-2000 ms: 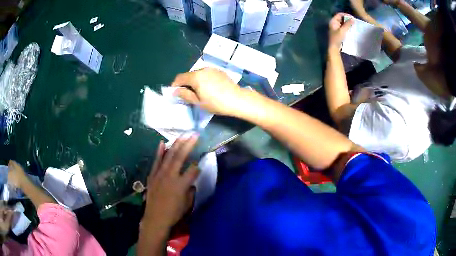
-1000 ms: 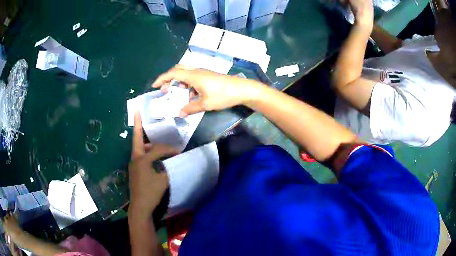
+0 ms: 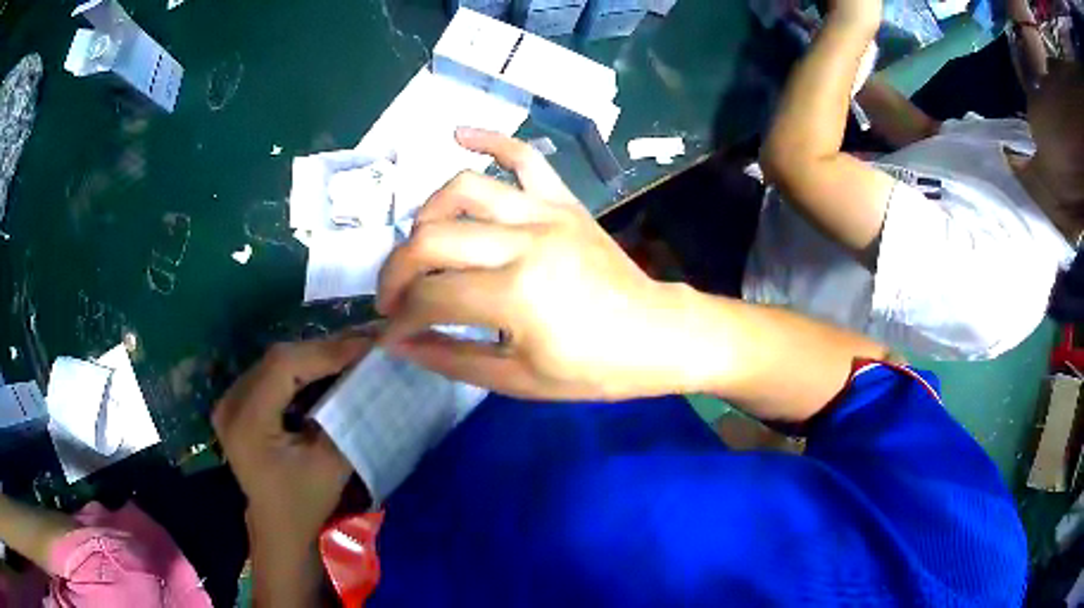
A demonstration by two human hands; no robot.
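Observation:
A white-grey sticker sheet (image 3: 398,416) with rows of tiny marks is in my left hand (image 3: 279,422), held above my lap. My right hand (image 3: 523,279) is over the sheet, thumb and fingertips at its upper edge; whether a sticker is pinched there is too small to tell. An open carton (image 3: 345,220) with white flaps lies on the table just beyond my hands, partly hidden by my right fingers. White sheets (image 3: 410,125) lie beside it.
Closed cartons (image 3: 523,59) lie behind the sheets, with more upright cartons (image 3: 553,14) at the top. Another open carton (image 3: 125,59) lies upper left. A person in white sits right, one in pink lower left. Paper scraps (image 3: 656,149) lie near the table edge.
My right hand has left the open carton and come back to the sticker sheet. My left hand has left the carton too and raised the sheet. The view has shifted.

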